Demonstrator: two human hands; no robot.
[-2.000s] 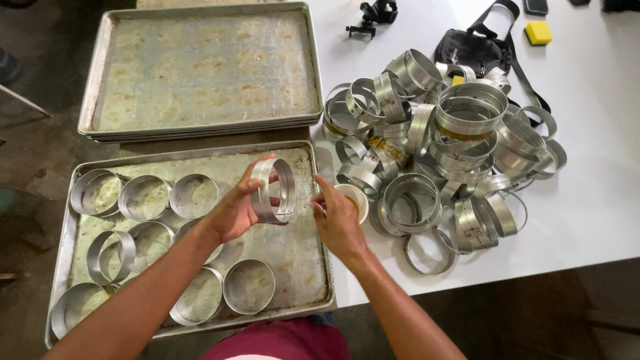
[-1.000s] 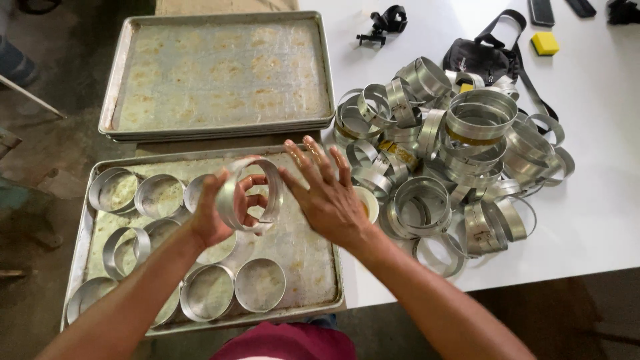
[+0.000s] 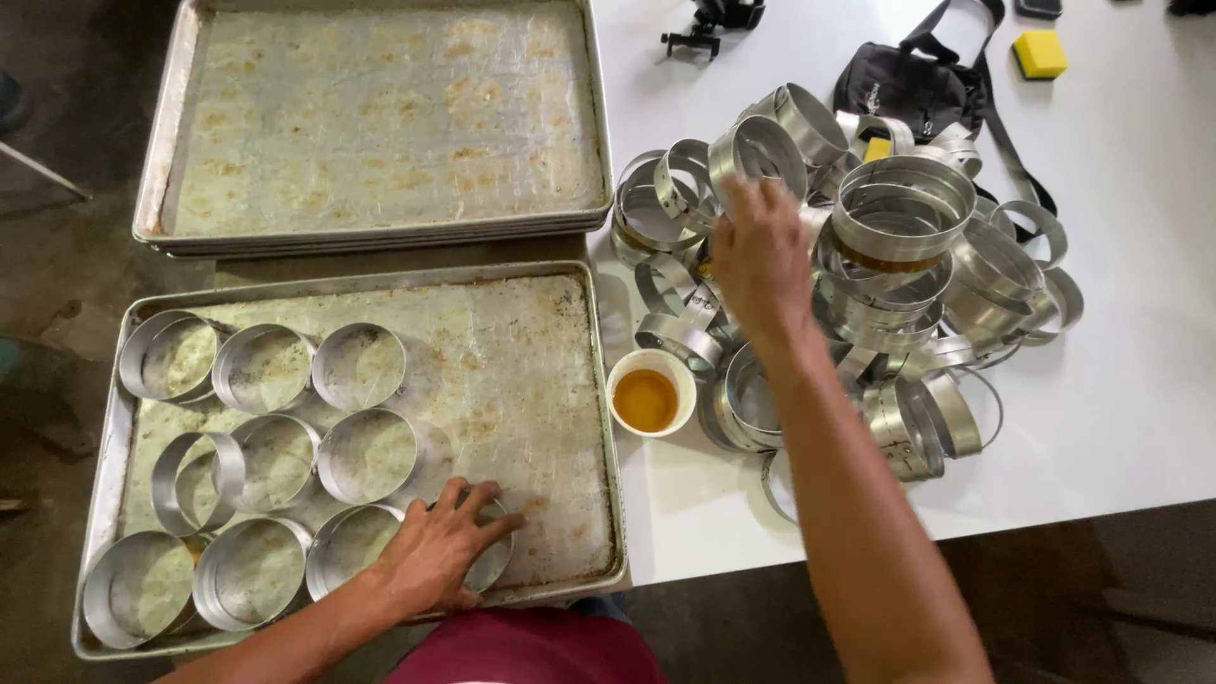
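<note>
My left hand (image 3: 446,546) rests with fingers spread over a metal ring (image 3: 492,549) near the front edge of the lower baking tray (image 3: 532,408); whether it grips the ring is hidden. Several other metal rings (image 3: 368,455) stand in rows on the tray's left and middle, one of them (image 3: 198,483) tilted over another. My right hand (image 3: 760,247) reaches into the heap of metal rings (image 3: 904,214) on the white table, its fingers at the near rim of a tilted ring (image 3: 758,157). The fingers are blurred. A white cup (image 3: 652,392) of amber liquid sits between tray and heap.
A stack of baking trays (image 3: 380,123) lies behind the lower tray. At the back of the white table (image 3: 1130,380) are a black bag (image 3: 912,90) with a strap, a yellow sponge (image 3: 1040,54) and a black clamp-like device (image 3: 712,24). The table's front edge runs below the heap.
My left hand has gone down to the tray, and the ring it held up is no longer raised. My right hand has moved away from it to the heap, uncovering the cup.
</note>
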